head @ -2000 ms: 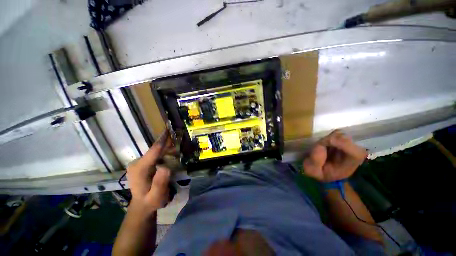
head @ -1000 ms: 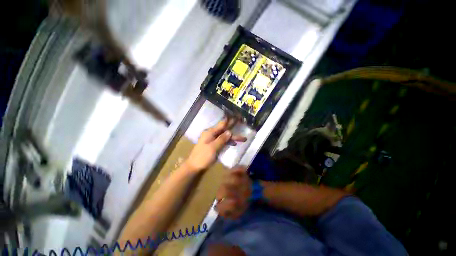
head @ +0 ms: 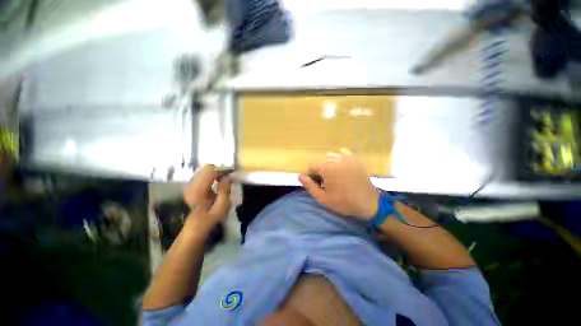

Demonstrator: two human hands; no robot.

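The tan sheet (head: 312, 130) lies between the conveyor rails in front of me, with no pallet on it. My left hand (head: 209, 194) is at the near rail by the sheet's left end, fingers bent; a small dark piece shows at the fingertips, but blur hides whether it is held. My right hand (head: 344, 184) is over the near rail at the sheet's front edge, fingers curled; no held thing shows. A black pallet (head: 523, 143) with a yellow circuit board panel (head: 553, 140) stands at the far right of the line, away from both hands.
Blurred cross bars (head: 194, 127) cross the line left of the sheet. A tan-brown screwdriver (head: 443, 51) and a blue coiled cord (head: 494, 76) hang at upper right. A thin dark tool (head: 312, 62) and dark patterned cloth (head: 261, 25) lie beyond the far rail. Another yellow board shows at the left edge.
The loaded pallet has gone from the tan sheet, now at far right. The view has swung back to face the line. My right hand has moved left to the sheet's front edge.
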